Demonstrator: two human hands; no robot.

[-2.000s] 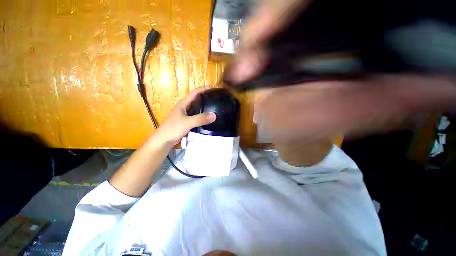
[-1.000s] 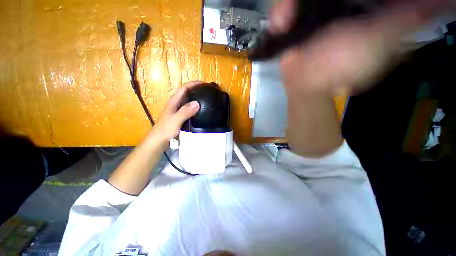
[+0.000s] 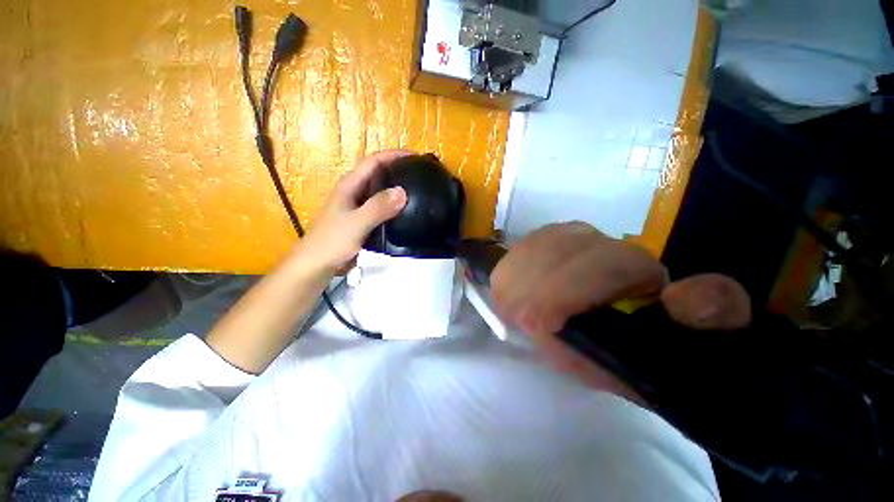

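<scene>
A camera unit stands at the bench edge against my lap, with a glossy black ball housing [image 3: 423, 208] above a white base [image 3: 404, 296]. My left hand [image 3: 368, 211] grips the ball's left side, thumb across its front. My right hand [image 3: 588, 284] is closed around a black electric screwdriver [image 3: 686, 377]; its front end points left at the housing's right side, near the joint with the base. Whether the tip touches is unclear. A white antenna [image 3: 485, 311] slants down beside the base. The black cable [image 3: 278, 186] runs up the bench to two plug ends.
A silver screw feeder [image 3: 485, 54] stands at the back of the orange-yellow bench [image 3: 147, 127]. A pale sheet [image 3: 598, 127] lies right of it. Dark equipment is beyond the bench's right edge. A dark-clothed person's part shows at the far left.
My right hand and the screwdriver have come down from the upper right, by the feeder, to the right side of the camera unit. My left hand still holds the ball.
</scene>
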